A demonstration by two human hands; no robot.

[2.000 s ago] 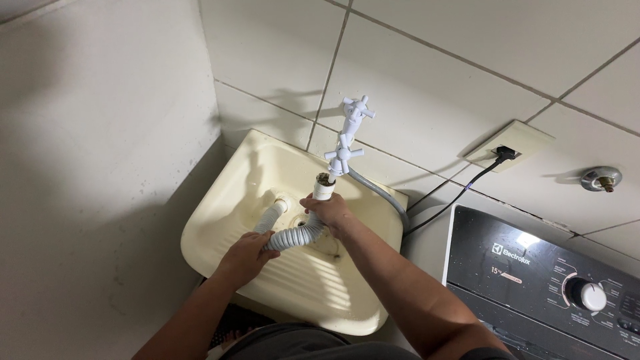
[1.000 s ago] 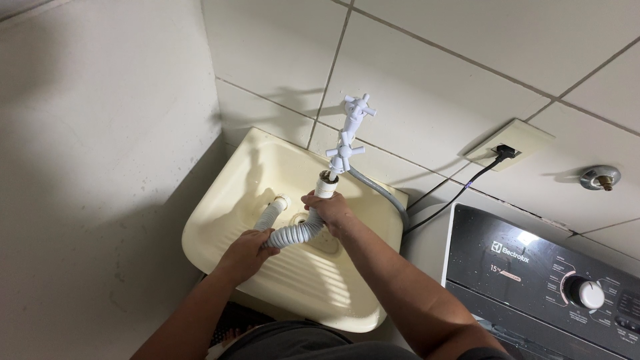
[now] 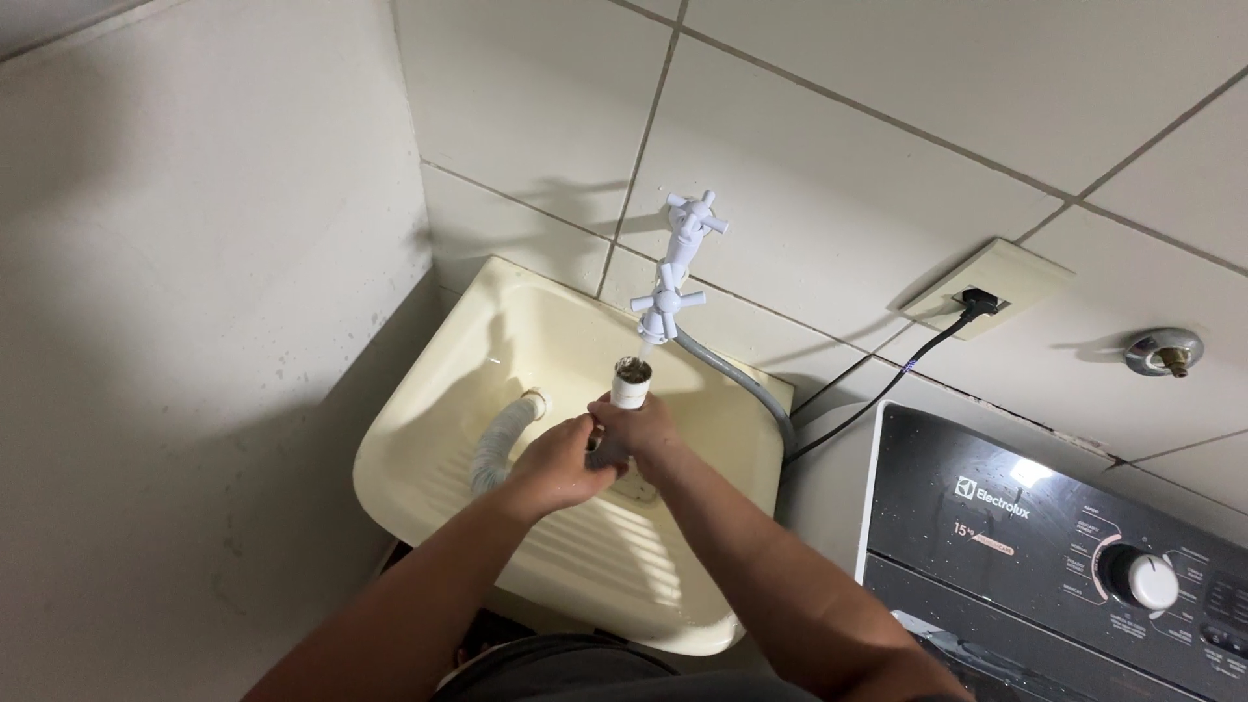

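A flexible corrugated drain hose (image 3: 499, 444) curves through the cream laundry sink (image 3: 409, 448), its white far end lying near the sink's back left. My right hand (image 3: 639, 424) grips the hose just below its white end collar (image 3: 632, 388), whose dirty open mouth points up under the white plastic faucet (image 3: 666, 300). Water appears to run from the spout towards that mouth. Close against the right hand, my left hand (image 3: 570, 463) is closed around the hose; its fingers are partly hidden.
A second cross handle (image 3: 690, 219) sits higher at the tiled wall. A grey hose (image 3: 736, 375) runs from the faucet behind the sink. To the right are an Electrolux washing machine (image 3: 975, 468), a plugged-in black cord (image 3: 877, 395) and a metal wall fitting (image 3: 1165, 353).
My left hand has moved right and up along the hose, from its lower left bend to beside my right hand. The hose's bend at the left now shows uncovered.
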